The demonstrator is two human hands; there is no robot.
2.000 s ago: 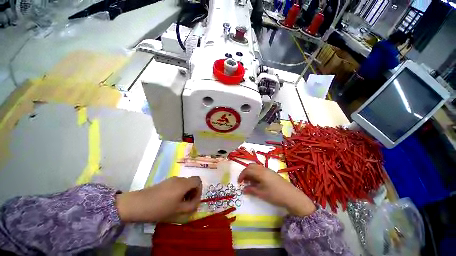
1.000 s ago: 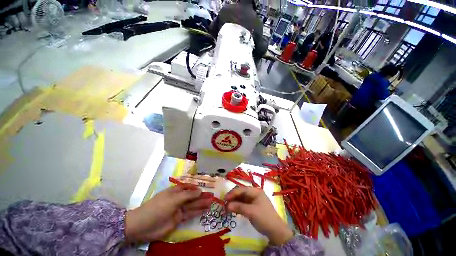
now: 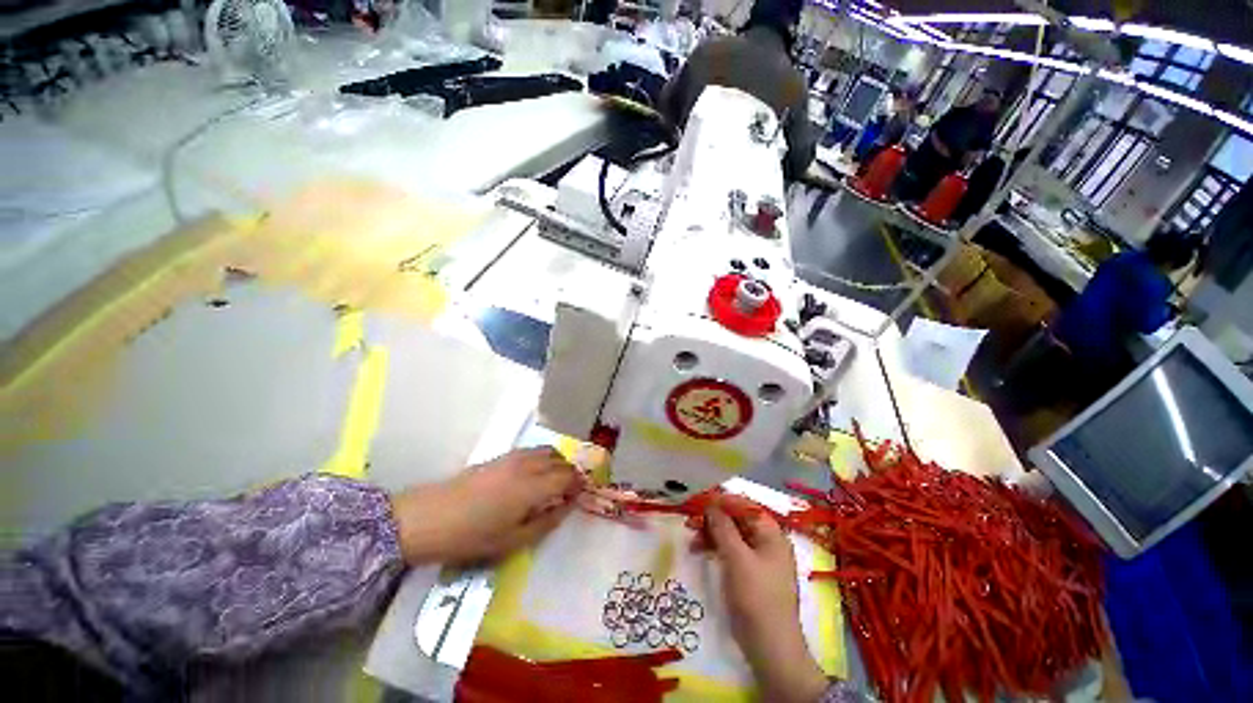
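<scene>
My left hand point(image 3: 511, 503) is at the left side of the needle area of the white sewing machine point(image 3: 708, 343), fingertips close together at the clamp. My right hand point(image 3: 742, 538) is just right of the clamp, thumb and fingers pinched on a red strap point(image 3: 660, 505) that runs left along the front of the clamp. The needle is hidden under the machine head, and what the left fingertips touch is too small to tell. Metal rings point(image 3: 651, 611) lie loosely on the white bed in front. A bunch of unsewn red straps point(image 3: 570, 676) lies at the bottom edge.
A large red heap of ring tabs point(image 3: 962, 584) lies right of the machine, with a control screen point(image 3: 1157, 440) beyond it. A grey side board point(image 3: 206, 398) with yellow tape is on the left. Red thread cones point(image 3: 881, 173) and several people are behind.
Both hands have moved forward from above the rings to the needle area, with a red strap. The rings are now uncovered. The camera view has shifted, so the machine appears further right.
</scene>
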